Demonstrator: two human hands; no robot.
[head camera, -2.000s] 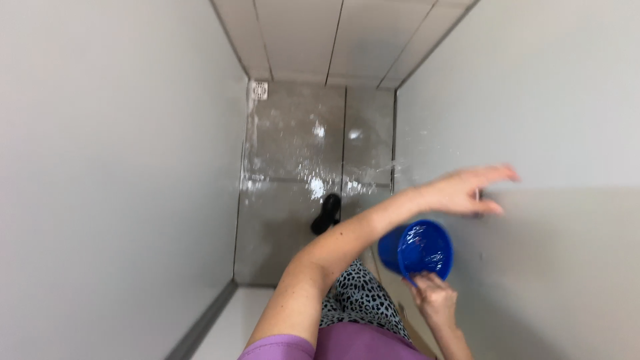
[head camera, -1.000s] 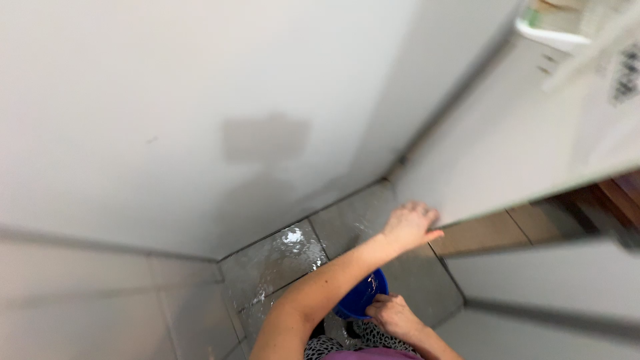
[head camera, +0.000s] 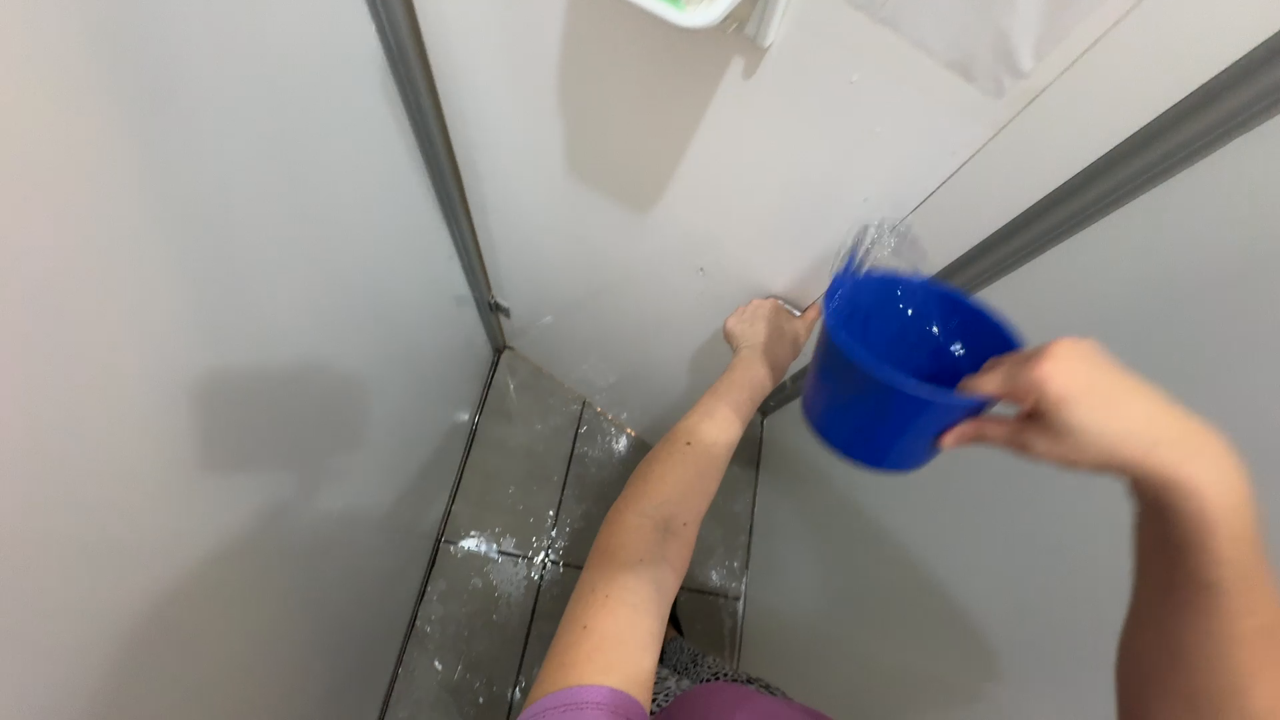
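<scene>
My right hand grips the rim of a blue plastic bucket, its fingers at the near right side. The bucket is raised and tipped toward a white door panel, and clear water splashes over its far rim against the panel. Some water shows inside. Left of the bucket, my left hand is closed at the panel's right edge, by a small metal fitting; what its fingers hold there is hidden.
Grey partition walls stand close on both sides, with grey metal posts at the corners. The grey tiled floor is wet. A white plastic holder is fixed high on the panel.
The view has swung round to the panel. The blue bucket, low by my legs before, is now raised and tipped, with water leaving it. My left hand, its fingers spread earlier, is now closed at the panel's edge.
</scene>
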